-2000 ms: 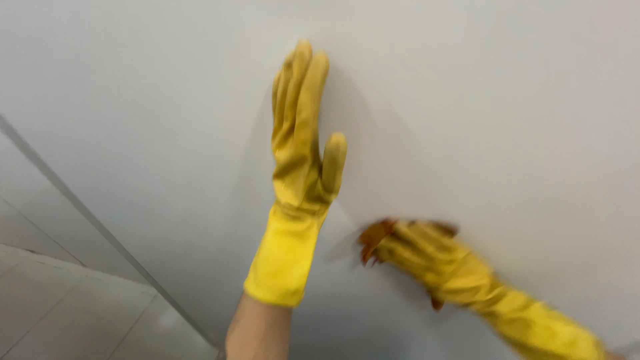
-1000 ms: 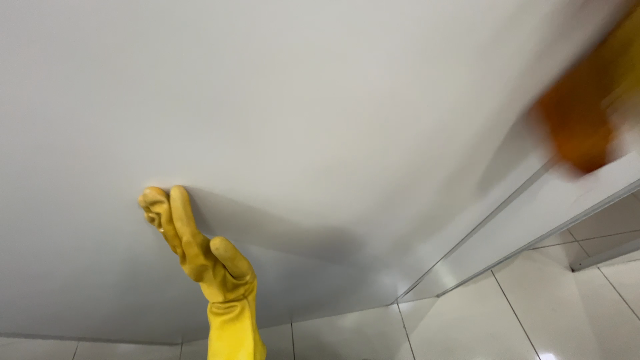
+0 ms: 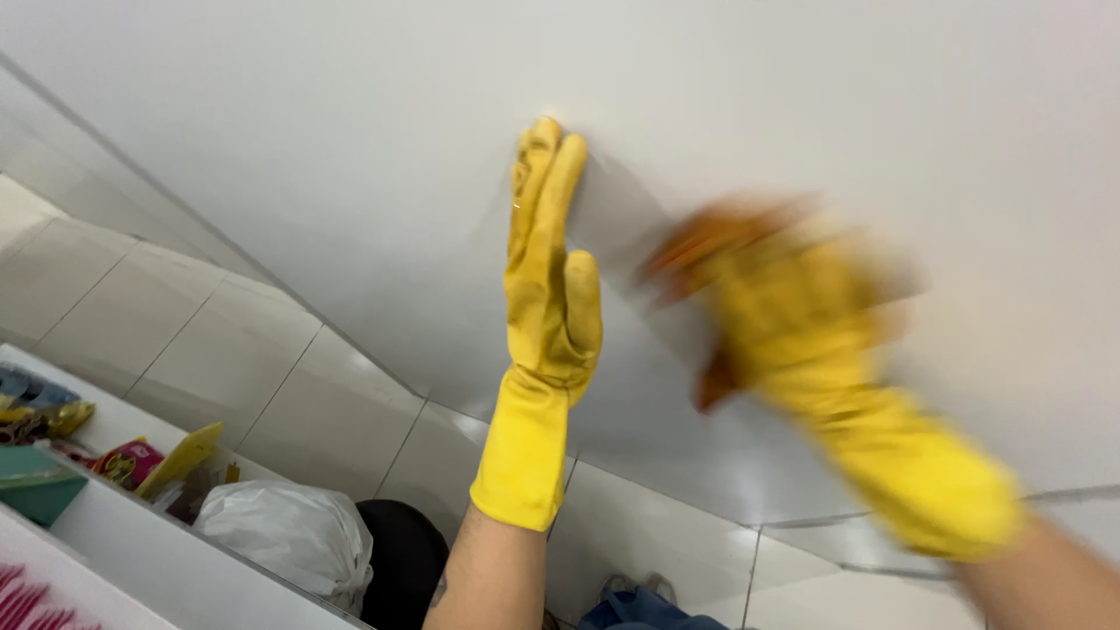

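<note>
My left hand [image 3: 551, 289], in a yellow rubber glove, rests its fingertips on a smooth white panel [image 3: 350, 157] and holds nothing. Its fingers point up, with the thumb a little apart. To its right, my right hand [image 3: 796, 315] wears a matching glove and is blurred. Under its fingers it presses an orange-brown cloth [image 3: 722, 236] against the panel; edges of the cloth stick out on both sides of the hand. A soft shadow lies on the panel between the two hands.
White floor tiles [image 3: 280, 376] run below the panel's edge. At the lower left stands a white shelf unit [image 3: 175, 551] with packets and a teal container [image 3: 35, 481]. Beside it are a white plastic bag [image 3: 284, 534] and a round black object [image 3: 402, 560]. Shoes [image 3: 639, 586] show at the bottom.
The view has swung widely. The right hand with the cloth, at the far upper right one second ago, is now beside the left hand, which has its fingers upright again.
</note>
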